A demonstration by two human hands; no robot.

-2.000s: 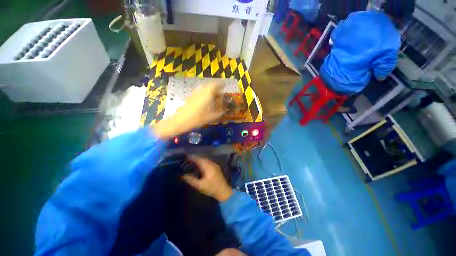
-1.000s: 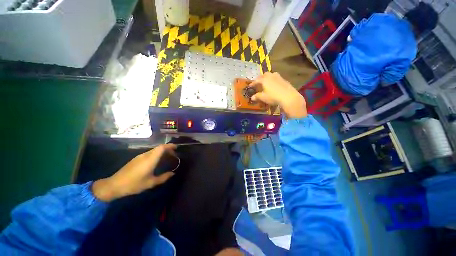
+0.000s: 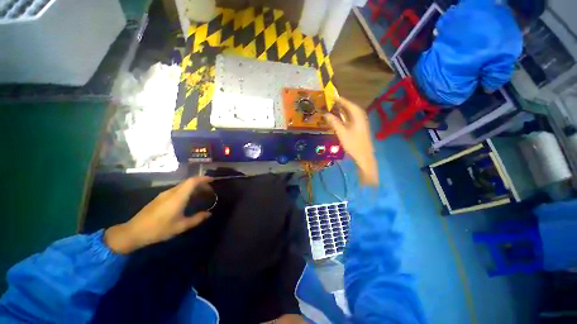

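Observation:
My left hand (image 3: 166, 214) is over my dark-clothed lap and holds a dark round ring (image 3: 204, 199) with a thin shiny rim between thumb and fingers. My right hand (image 3: 352, 131) is just right of the orange-brown fixture (image 3: 294, 118), fingers bent near its right edge. Whether it holds a small part cannot be told. The fixture has a dark round recess (image 3: 305, 106) and sits at the right of the grey perforated plate (image 3: 266, 74).
The control panel (image 3: 218, 150) runs along the press front. Crumpled plastic (image 3: 152, 126) lies left. A white parts tray (image 3: 328, 231) is low at right. A foam box (image 3: 69, 47) is far left. A person in blue (image 3: 471, 50) sits at upper right beside a red stool (image 3: 405, 111).
My right hand has moved off the fixture recess to its right side, leaving the recess uncovered. My left hand still holds the ring over my lap. The view has shifted slightly.

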